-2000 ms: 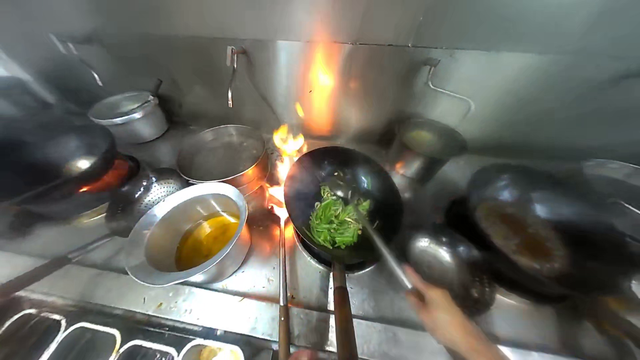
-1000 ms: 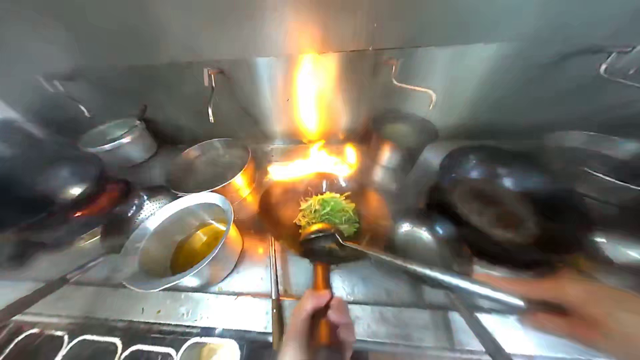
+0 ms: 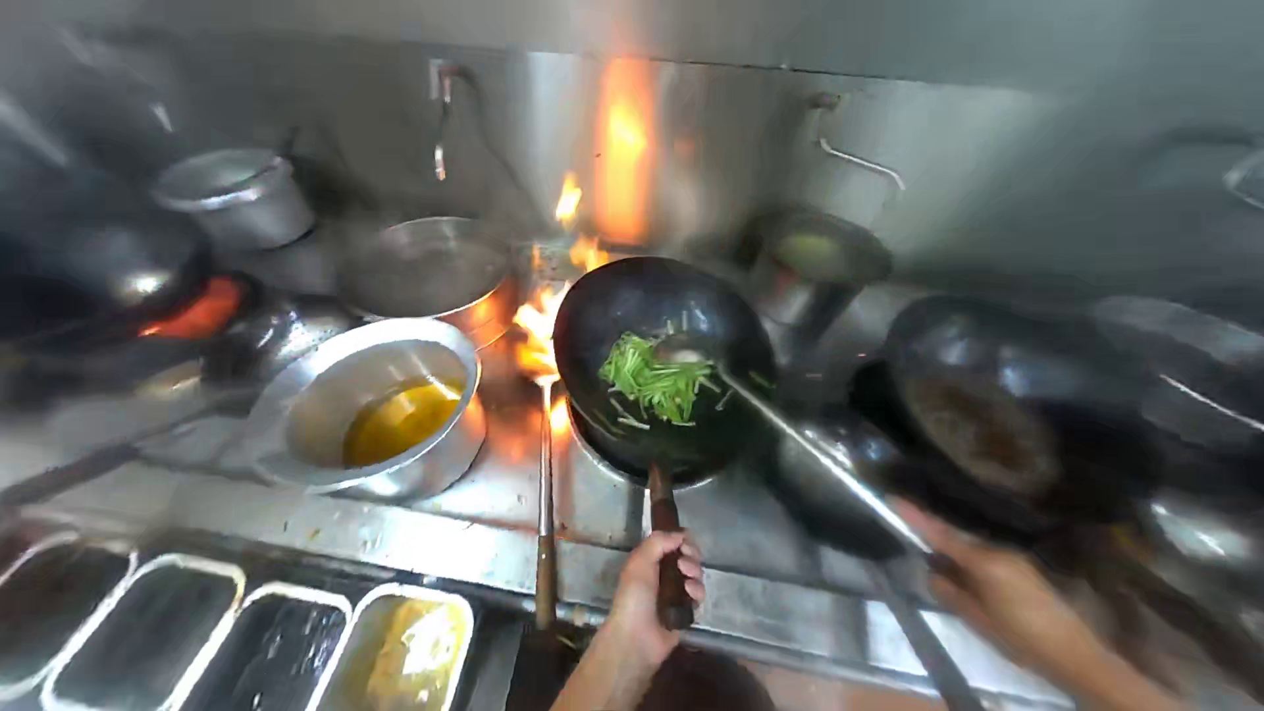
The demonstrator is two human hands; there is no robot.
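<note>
My left hand (image 3: pixel 664 585) grips the wooden handle of a black wok (image 3: pixel 612 296) at the bottom centre. Shredded green vegetables (image 3: pixel 657 380) lie in the wok. My right hand (image 3: pixel 963 573), blurred, holds a long metal ladle (image 3: pixel 820 449), whose bowl touches the vegetables on their right side. Flames (image 3: pixel 541 331) rise at the wok's left edge. A long tool with a metal shaft and wooden handle (image 3: pixel 546 578) lies left of the wok, its far end by the flames.
A metal pot of yellow liquid (image 3: pixel 469 395) and a round pan (image 3: pixel 425 267) stand left. Another wok (image 3: pixel 987 395) sits right, a dark pot (image 3: pixel 815 252) behind. Rectangular containers (image 3: pixel 341 642) line the front left. Metal hooks (image 3: pixel 859 158) hang on the wall.
The tall blaze over the wok a second ago has shrunk to flames at its left. The ladle's bowl has moved from the wok's near rim to the vegetables' right side.
</note>
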